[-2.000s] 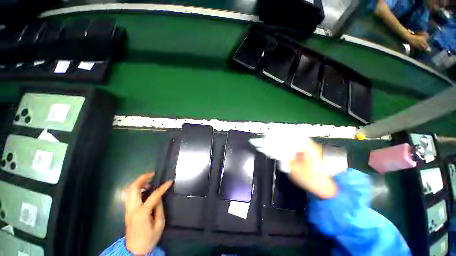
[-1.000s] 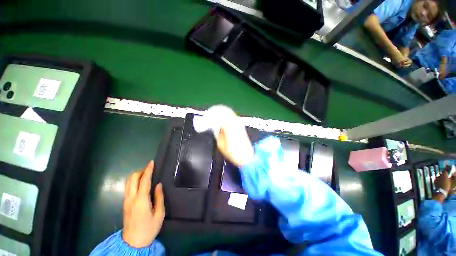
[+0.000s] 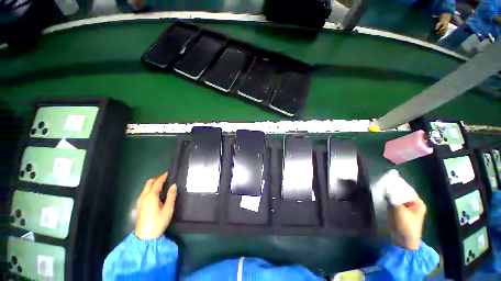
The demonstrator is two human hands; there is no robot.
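Observation:
A black phone tray (image 3: 274,219) lies in front of me with several smartphones, screens up, one per slot. The leftmost phone (image 3: 204,162) and the others reflect bright light. A small white slip (image 3: 250,203) lies below the second phone. My left hand (image 3: 155,207) rests at the tray's left edge, thumb and fingers apart, holding nothing visible. My right hand (image 3: 406,222) is just right of the tray, its fingers closed on a crumpled white wipe (image 3: 396,188).
Stacked trays of green-backed phones stand at left (image 3: 82,192) and right (image 3: 451,206). A pink bottle (image 3: 407,147) lies near the slanting grey post (image 3: 439,88). Another phone tray (image 3: 230,66) is on the green conveyor (image 3: 110,66). People in blue are at the upper right.
My right hand with the wipe has moved from over the left phones to right of the tray, uncovering the phones. My left hand stays by the tray. The conveyor tray has moved left.

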